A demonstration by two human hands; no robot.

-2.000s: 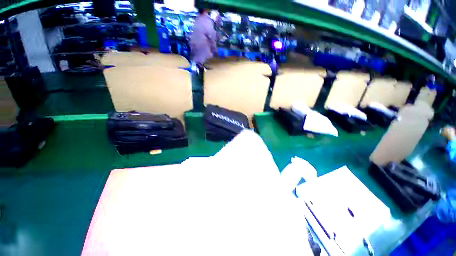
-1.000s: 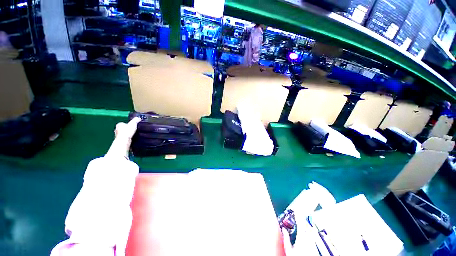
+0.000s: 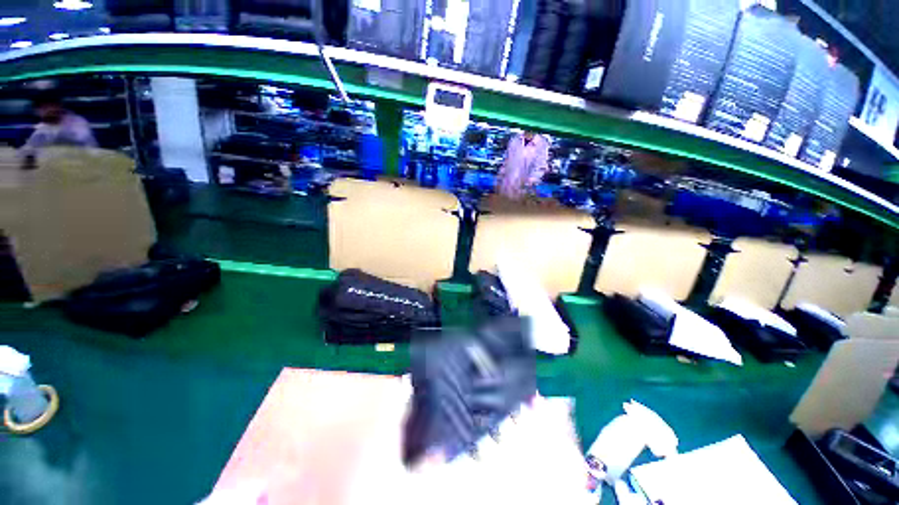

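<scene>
A black scanner-like unit (image 3: 471,390), blurred by motion, is above the front part of the pink-red mat (image 3: 315,409). Pale, finger-like shapes lie along its lower right edge, but glare washes them out and I cannot tell which hand they belong to. A pale patch at the bottom left of the mat may be a hand or sleeve. Behind the mat, a black carry case (image 3: 380,301) with white lettering lies in an open box with a raised brown lid (image 3: 392,229).
More open boxes line the back, several with white inserts (image 3: 698,330). A yellowish ring (image 3: 32,412) with a white object stands at left. A crumpled white cloth (image 3: 631,439) and white paper (image 3: 725,473) lie right. Above is a loaded shelf (image 3: 552,99); people stand beyond.
My left hand was on the dark unit in the box behind the mat; that unit is out of the box, showing the lettered case. A dark unit is now over the mat. The view has tilted up.
</scene>
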